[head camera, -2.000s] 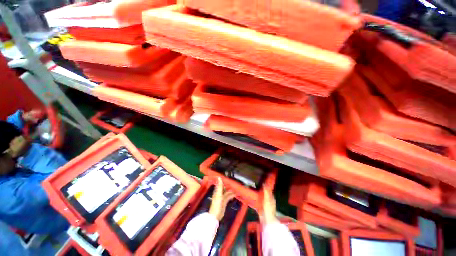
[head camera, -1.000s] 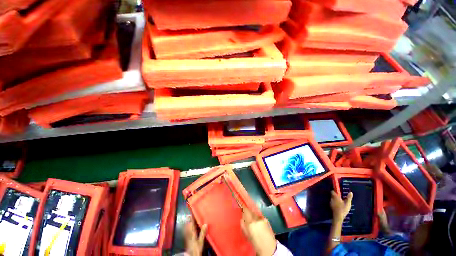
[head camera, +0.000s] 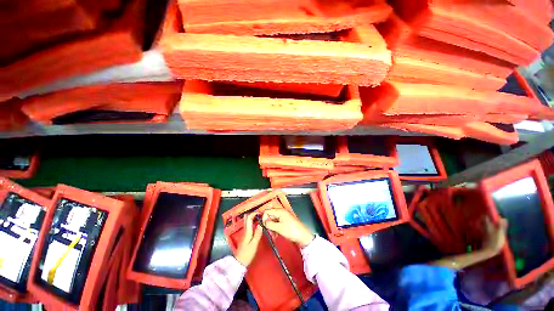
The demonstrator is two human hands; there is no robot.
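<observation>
An orange-red foam tray [head camera: 273, 267] lies in front of me, tilted a little, its inside showing solid orange. A narrow dark strip, which looks like a tablet seen edge-on [head camera: 280, 261], runs from my fingers down over the tray. My left hand [head camera: 248, 240] pinches its upper end from the left with the fingertips. My right hand [head camera: 287, 225] pinches the same end from the right. The fingertips of both hands meet near the top of the tray. The tablet's faces are hidden.
Dark-screened tablet [head camera: 170, 234] on stacked trays and open-backed tablet [head camera: 70, 249] at left. Lit tablet [head camera: 362, 201] at right. Beyond it a person's hand [head camera: 495, 237] holds a trayed tablet [head camera: 521, 225]. Shelf edge [head camera: 243, 132] with piled foam trays [head camera: 273, 58] above the green belt [head camera: 152, 169].
My hands have moved from the tray's sides to its top end, and the dark edge now stands up between them. The neighbouring person has a trayed tablet raised at the far right.
</observation>
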